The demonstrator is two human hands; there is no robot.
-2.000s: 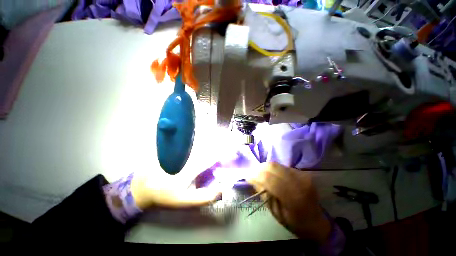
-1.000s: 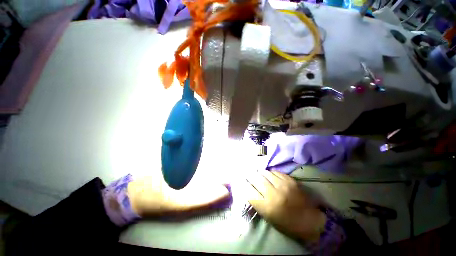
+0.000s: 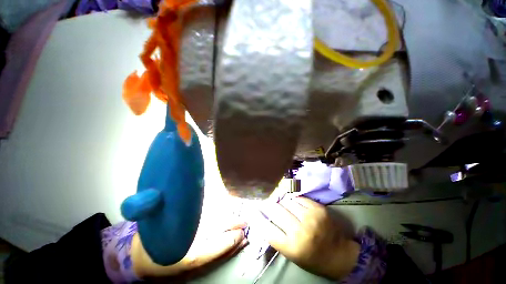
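A purple garment piece (image 3: pixel 326 186) lies under and right of the sewing machine head (image 3: pixel 261 83); the part near the needle is bleached white by the lamp. My left hand (image 3: pixel 213 244) lies flat left of the bright spot, partly behind the blue oval piece (image 3: pixel 172 194), with a bit of purple at its fingertips. My right hand (image 3: pixel 305 233) lies on the cloth below the needle area, fingers pointing left. A thin metal tool (image 3: pixel 265 268) sticks out beneath its fingers. Glare hides the fingertips and the needle point.
Thread snips (image 3: pixel 427 233) lie right of my right hand. The orange tie (image 3: pixel 166 72) hangs on the machine head, beside a yellow rubber band (image 3: pixel 363 62). Pins (image 3: pixel 461 115) are stuck at the right. The white thread tension knob (image 3: pixel 379 176) sits above my right hand. Purple cloth lies at the back left.
The view has moved closer to the machine head, which now looks much larger and covers more of the needle area. Both hands stay at the bright spot, lower in the picture.
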